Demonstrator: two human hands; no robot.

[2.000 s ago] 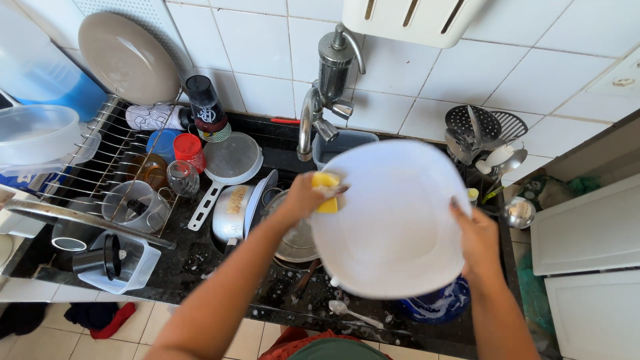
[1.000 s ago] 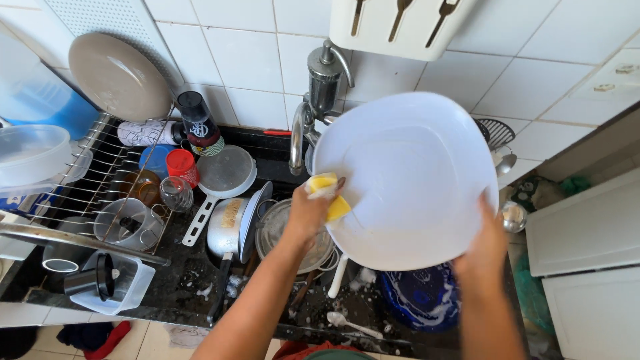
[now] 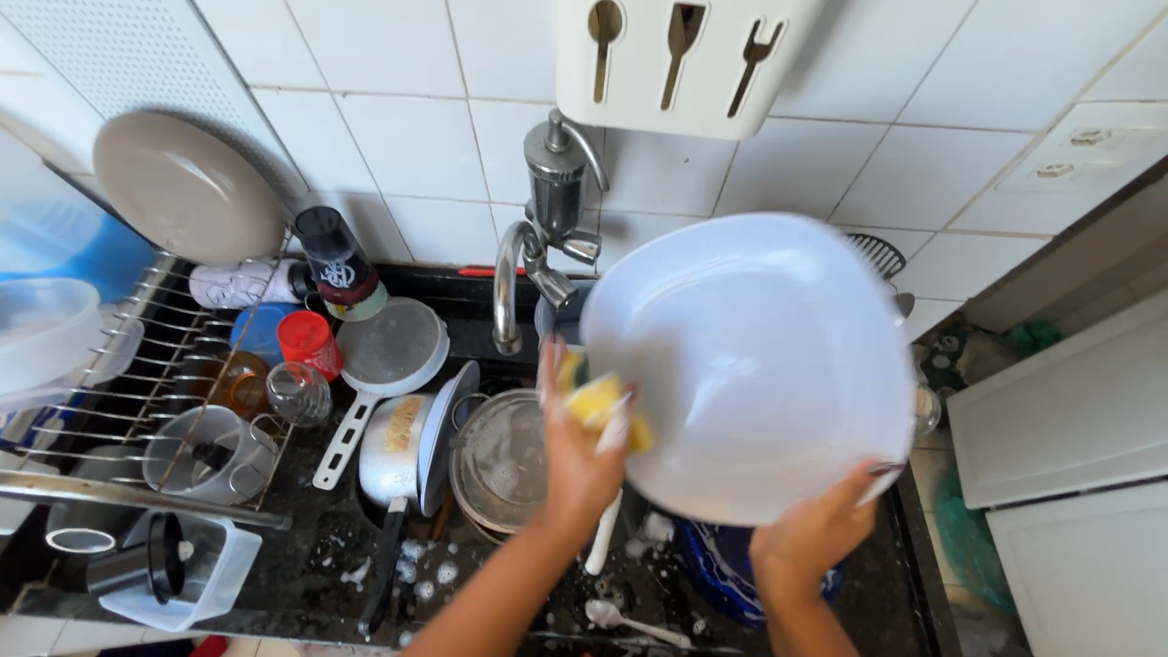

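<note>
My left hand [image 3: 584, 447] holds a yellow sponge [image 3: 598, 401] with foam on it, at the left edge of a large white plate [image 3: 757, 365]. My right hand [image 3: 817, 534] grips the plate by its lower right rim. The plate is tilted above the sink and counter. Beneath it, partly hidden, lies a soapy dark blue dish [image 3: 721, 570]. A metal lid [image 3: 502, 461] and an aluminium saucepan [image 3: 392, 452] with a black handle are left of my left hand. A spoon [image 3: 634, 622] rests on the wet counter below the plate.
The chrome faucet [image 3: 505, 301] stands behind the plate, under a white cutlery holder [image 3: 675, 64] on the tiles. At left, a wire dish rack [image 3: 146, 493] holds a beige plate [image 3: 187, 187], cups and plastic containers. A lidded white pan [image 3: 388, 351] and a red cup [image 3: 308, 342] sit beside it.
My left hand with the sponge has come off the plate's inner face to its left edge. The plate has been tilted and lowered somewhat, still in my right hand, which now grips nearer its bottom.
</note>
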